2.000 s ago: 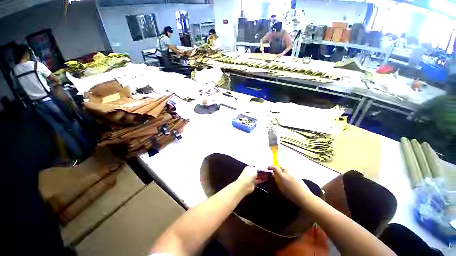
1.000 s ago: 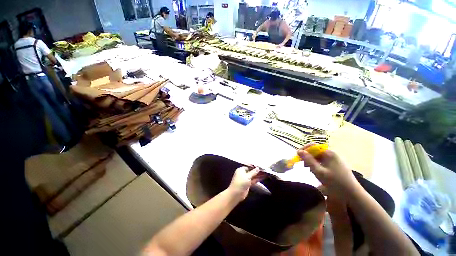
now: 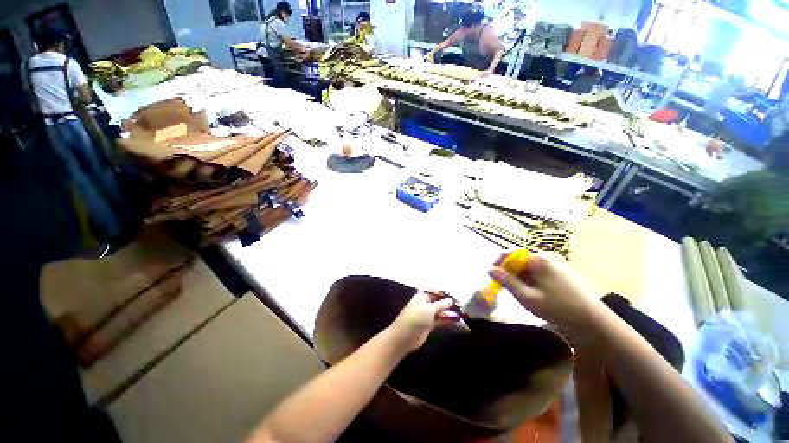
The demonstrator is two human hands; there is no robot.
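Observation:
A large brown open-topped bag body (image 3: pixel 510 407) stands in front of me at the table edge, its dark inside facing up. My left hand (image 3: pixel 420 318) grips its far rim near the middle; a small dark piece shows at the fingers, too blurred to name. My right hand (image 3: pixel 538 284) holds the glue brush (image 3: pixel 495 290) by its yellow handle. The brush's pale bristles point down and left, at the rim just right of my left fingers. Whether they touch the rim I cannot tell. A second bag body (image 3: pixel 644 333) stands to the right, partly behind my right forearm.
Blue parts box (image 3: pixel 419 194) and a strip bundle (image 3: pixel 519 229) lie beyond the bag. Brown cut panels (image 3: pixel 234 195) are stacked left, above cardboard boxes (image 3: pixel 208 363). At right are rolled tubes (image 3: pixel 711 272) and a plastic-covered glue pot (image 3: pixel 735 350). People stand at farther benches.
The brush was upright over the rim, then tilted sideways in my right hand; now its bristles point down nearer the rim. My left hand stays on the rim. The view has shifted slightly.

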